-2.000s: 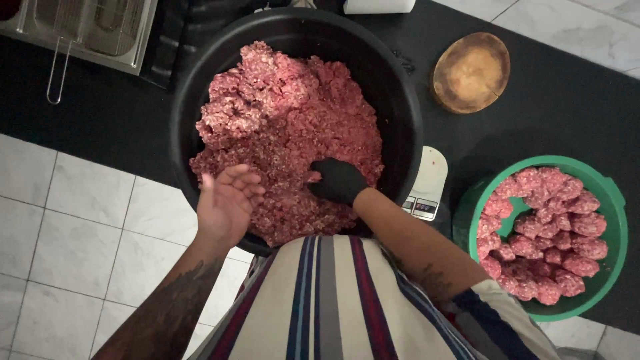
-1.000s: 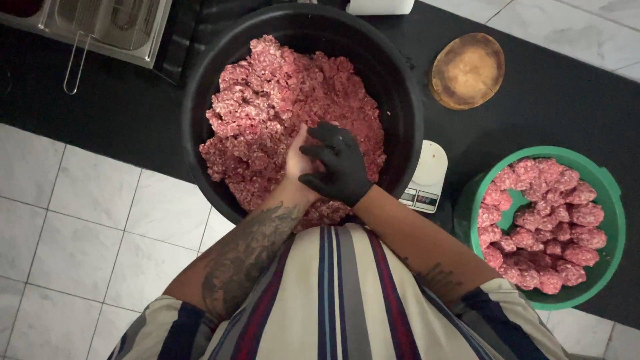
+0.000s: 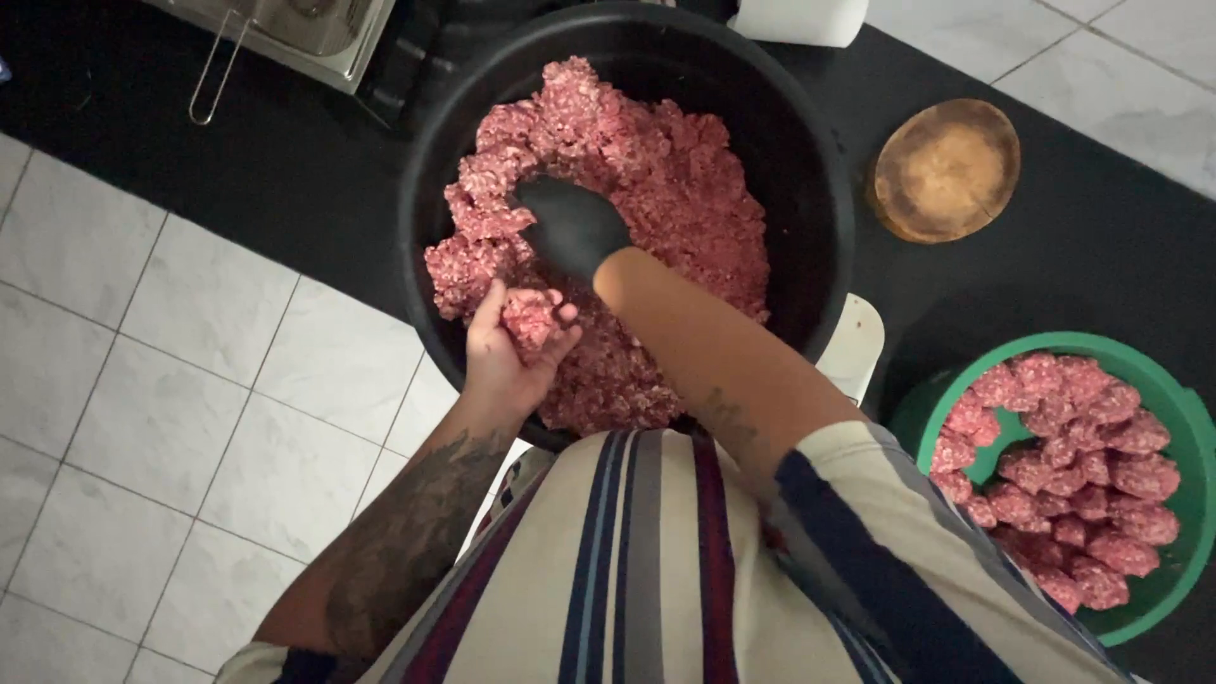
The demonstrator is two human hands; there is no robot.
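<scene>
A large black tub (image 3: pixel 807 190) holds a mass of raw ground meat (image 3: pixel 693 190). My left hand (image 3: pixel 518 351), ungloved, is palm up over the tub's near left part, its fingers curled around a small lump of ground meat (image 3: pixel 530 321). Up and to the right of it, my right hand (image 3: pixel 575 226) in a black glove reaches into the meat at the tub's left middle; its fingers are blurred and partly hidden, so their grip is unclear. To the right, a green tub (image 3: pixel 1199 446) contains several shaped lumps of ground meat (image 3: pixel 1135 465).
A round wooden piece (image 3: pixel 947 171) lies on the black countertop (image 3: pixel 1073 247) right of the black tub. A white kitchen scale (image 3: pixel 855 347) is partly hidden beside that tub. At the upper left are a metal fryer (image 3: pixel 332 43) and a wire handle (image 3: pixel 218 71). A white object (image 3: pixel 807 17) stands at the top.
My hands, together over the meat a second ago, are now apart. The gloved right hand has moved up and left into the meat; a lump now shows in my left palm.
</scene>
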